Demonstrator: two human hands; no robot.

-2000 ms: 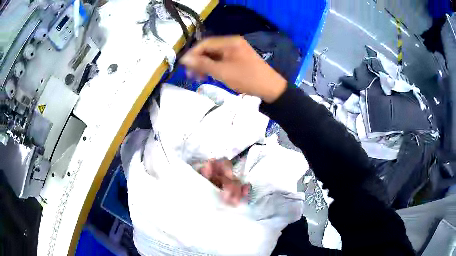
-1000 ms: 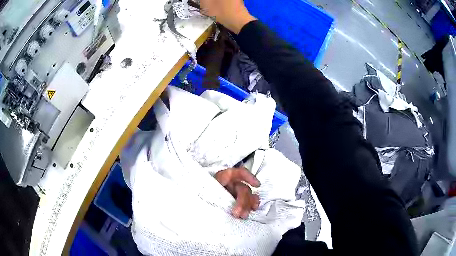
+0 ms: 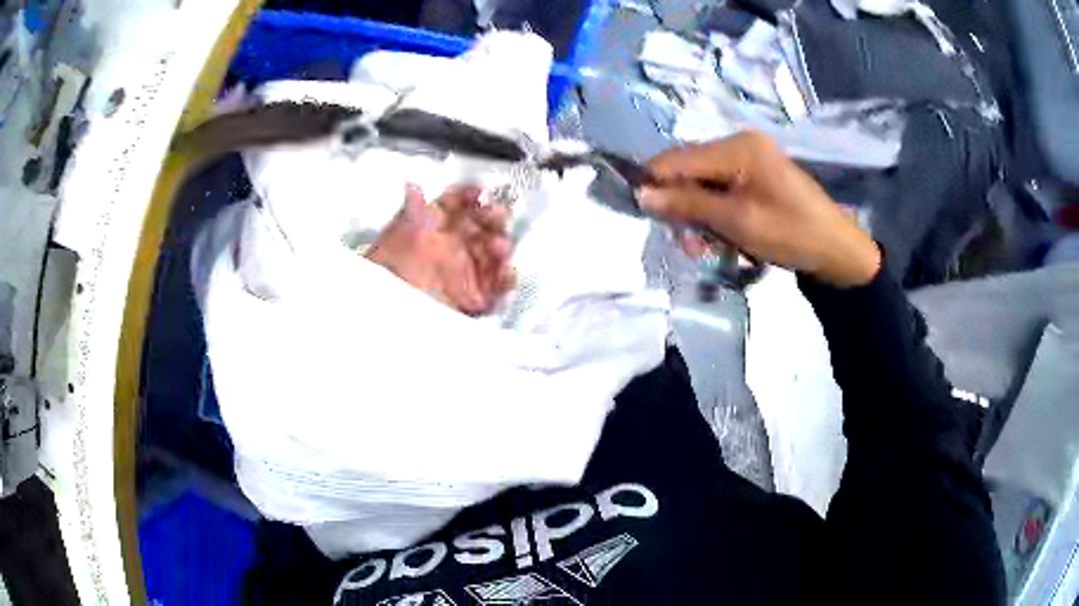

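Note:
White garment pieces (image 3: 391, 391) lie in a thick bundle across my lap. My left hand (image 3: 456, 251) shows palm up in a gap of the white cloth, fingers spread and slightly curled, with nothing seen in it; its wrist is hidden by the cloth. My right hand (image 3: 757, 201) is at the right of the bundle, fingertips closed on the end of a dark brown-grey tie strip (image 3: 444, 133). The strip, knotted in places, stretches above the white cloth to the table edge at left.
The white machine table (image 3: 104, 237) with its tan edge curves along the left. Blue crate rims (image 3: 355, 32) show behind the bundle. Grey garment pieces with white edges (image 3: 887, 71) are piled at the upper right. Light grey surfaces stand at the lower right.
My right hand has come back from the table's far end to the right of the bundle, drawing the dark strip across. My left hand's fingers have spread. The view has shifted.

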